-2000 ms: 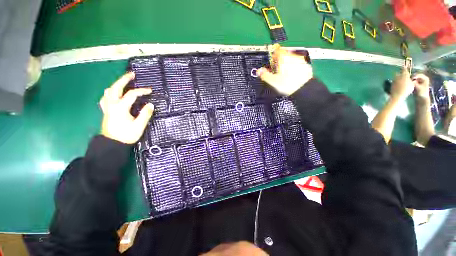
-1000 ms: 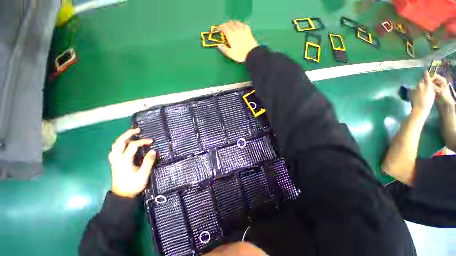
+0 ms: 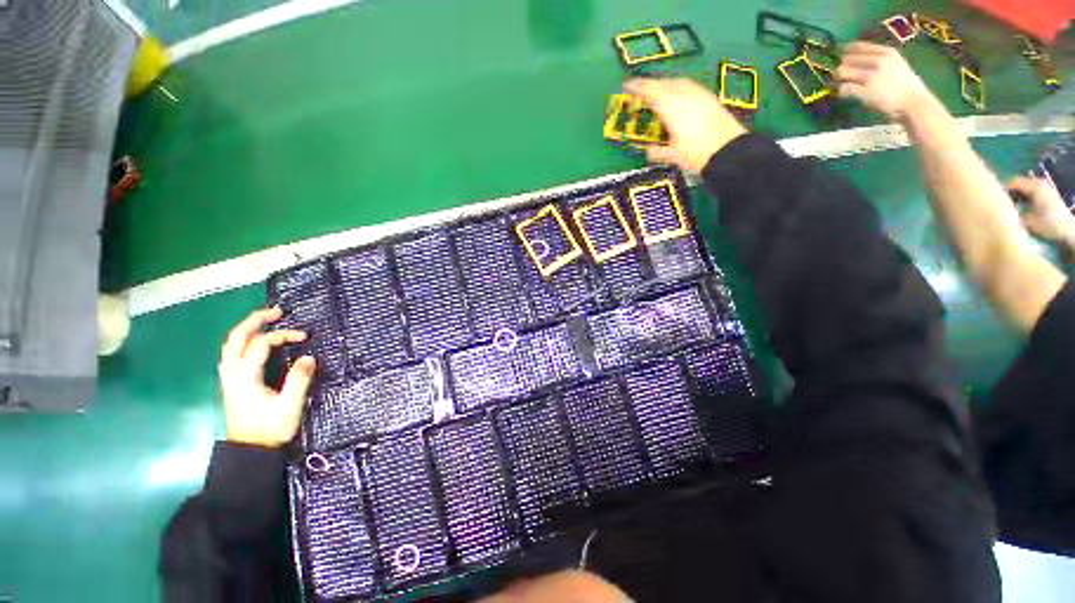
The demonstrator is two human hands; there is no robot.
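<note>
The black blister tray [image 3: 401, 300] lies on the green bench in front of me. Three yellow-framed housings [image 3: 660, 238] lie in its far row at the right; the leftmost is tilted. My left hand [image 3: 266, 383] is at the tray's left edge, thumb and fingers apart over the rim. My right hand [image 3: 686, 121] is beyond the tray, with its fingers on yellow-framed housings [image 3: 617, 119] on the green surface. The fingers hide part of them, and whether they are gripped is unclear.
More yellow-framed housings [image 3: 739, 104] lie on the far green surface, past a whitish strip [image 3: 212, 278]. Another person's hand [image 3: 882, 80] reaches among them at the right. A grey machine [image 3: 53, 212] stands at left, a red bin [image 3: 1037, 14] at the far right.
The tray now shows three yellow-framed housings, where one was visible a second ago. My right hand has moved right over the far surface. Another person's hand now reaches in to the loose housings.
</note>
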